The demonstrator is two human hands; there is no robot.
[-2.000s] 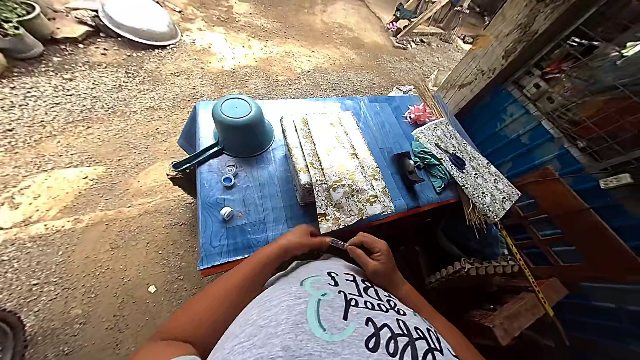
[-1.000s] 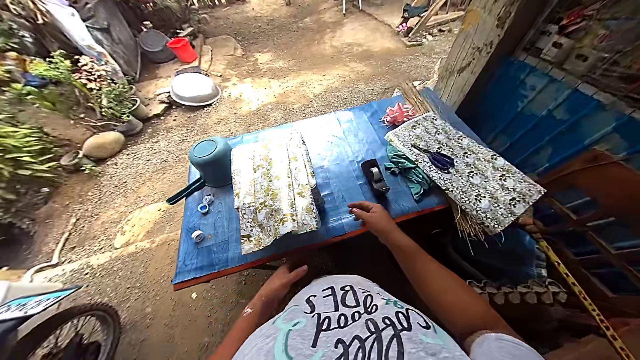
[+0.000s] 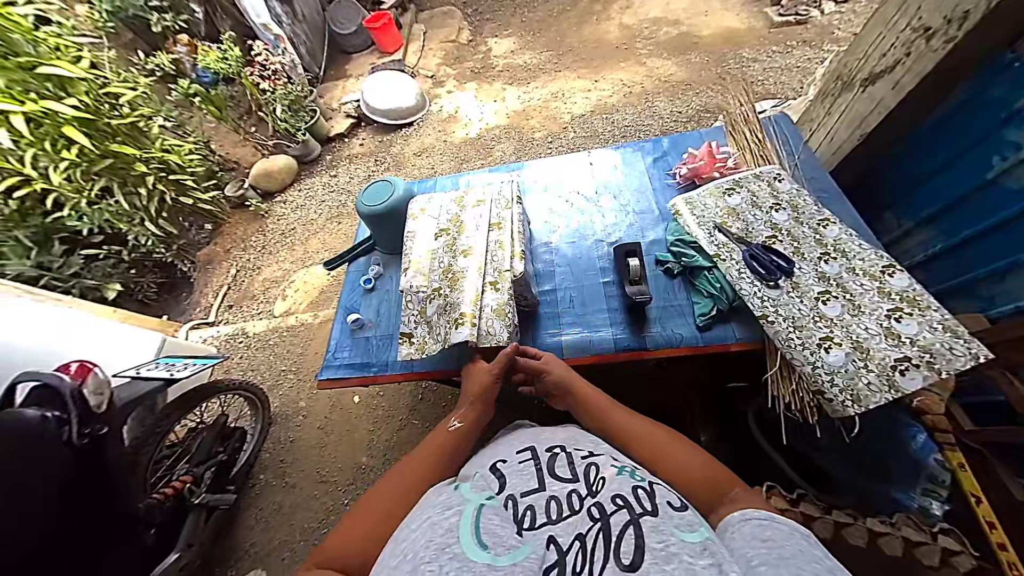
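A box-like bundle wrapped in floral paper point(image 3: 460, 272) lies at the left of the blue-covered table point(image 3: 572, 320). At its near right corner is my left hand point(image 3: 484, 380), its fingers at the paper's edge; whether it grips the paper cannot be told. My right hand point(image 3: 548, 376) is beside it, fingertips close together near the same corner; anything between them is too small to tell. A black tape dispenser point(image 3: 634, 274) stands right of the bundle. Farther right, dark-handled scissors point(image 3: 764, 260) rest on a folded floral sheet point(image 3: 848, 304), next to a green cloth point(image 3: 700, 276).
A teal dipper point(image 3: 384, 212) and small white-and-blue caps point(image 3: 367, 282) are left of the bundle. A pink ribbon bow point(image 3: 706, 164) and a stick broom point(image 3: 748, 132) lie at the back right. A motorcycle point(image 3: 192, 448) stands left of the table, near a wooden post point(image 3: 896, 72) opposite.
The hands, apart a second ago, are together at the bundle's near right corner. Two seconds ago the bundle lay at another angle, farther from the dipper's handle. The view has shifted.
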